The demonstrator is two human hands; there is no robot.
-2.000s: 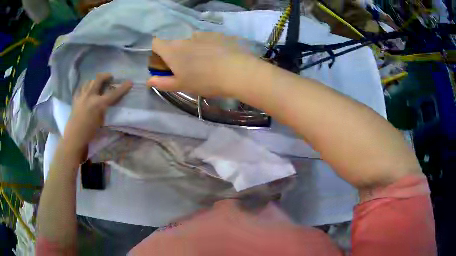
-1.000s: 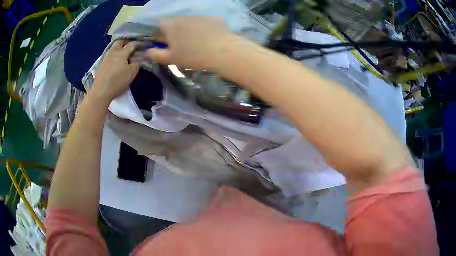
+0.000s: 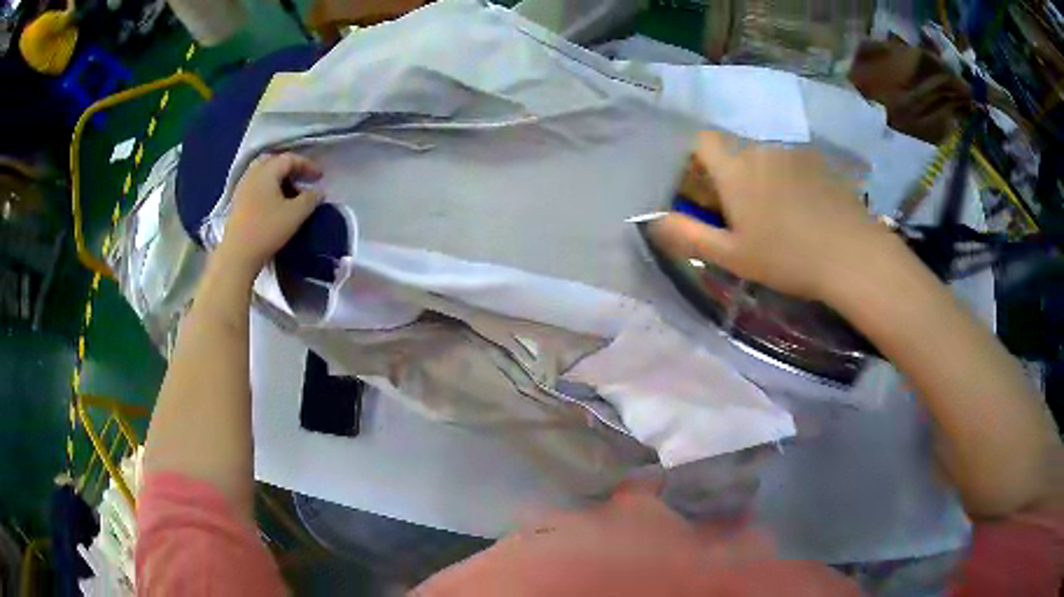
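A light grey garment (image 3: 490,187) lies wrinkled over the white table, its left end over a navy padded board (image 3: 222,128). My left hand (image 3: 274,204) pinches the garment's edge at the left, beside an opening where navy shows. My right hand (image 3: 776,216) holds the steam iron (image 3: 776,327) by its handle; the metal body points left, on or just above the cloth's right part. A white flap (image 3: 700,391) lies on the near side of the garment. Whether the iron touches the cloth cannot be told.
A black rectangle (image 3: 330,394) lies on the white table (image 3: 397,472) at the near left. Dark cords (image 3: 957,239) run behind the iron at the right. A yellow rail (image 3: 79,198) stands on the green floor at the left, beside hanging grey cloth (image 3: 152,262).
The iron and my right hand have moved right, away from my left hand. The garment's middle lies more exposed. The view has shifted, showing more of the navy board than two seconds ago.
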